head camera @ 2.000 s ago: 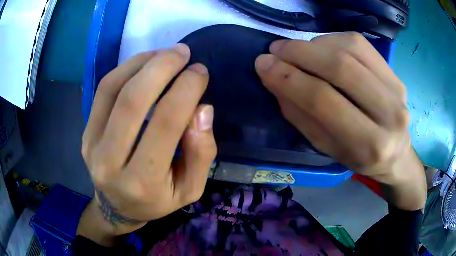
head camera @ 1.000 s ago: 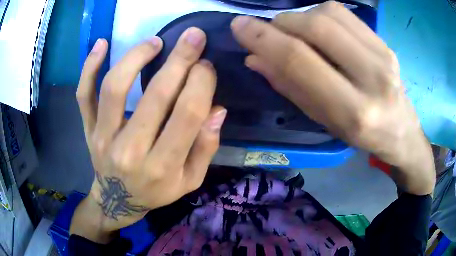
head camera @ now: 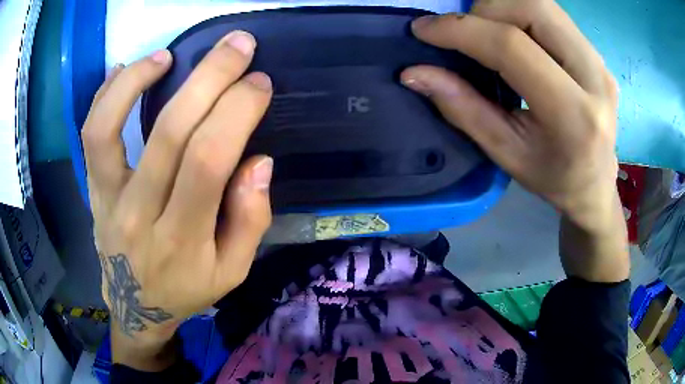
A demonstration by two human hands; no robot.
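Observation:
The dark oval base unit (head camera: 323,127) lies underside up over the blue tray (head camera: 443,214), with an "FC" mark showing. Its lower recess (head camera: 375,161) is uncovered and shows a dark round hole at the right end. A dark band runs along the upper recess (head camera: 323,49); whether a foot strip fills it is unclear. My left hand (head camera: 180,157) rests over the unit's left end, fingers spread, fingertips on the surface. My right hand (head camera: 526,97) is at the upper right, thumb and index fingertips apart on the unit. I see nothing held between its fingertips.
A taped label (head camera: 351,226) is on the tray's near rim. A white sheet (head camera: 11,97) curves at the far left. The green bench top (head camera: 646,82) is at the right. A green object (head camera: 518,304) and a red one (head camera: 629,202) show lower right.
The unit and tray appear larger and further left. My hands have moved apart, uncovering the FC mark and lower recess. My right thumb and index have spread.

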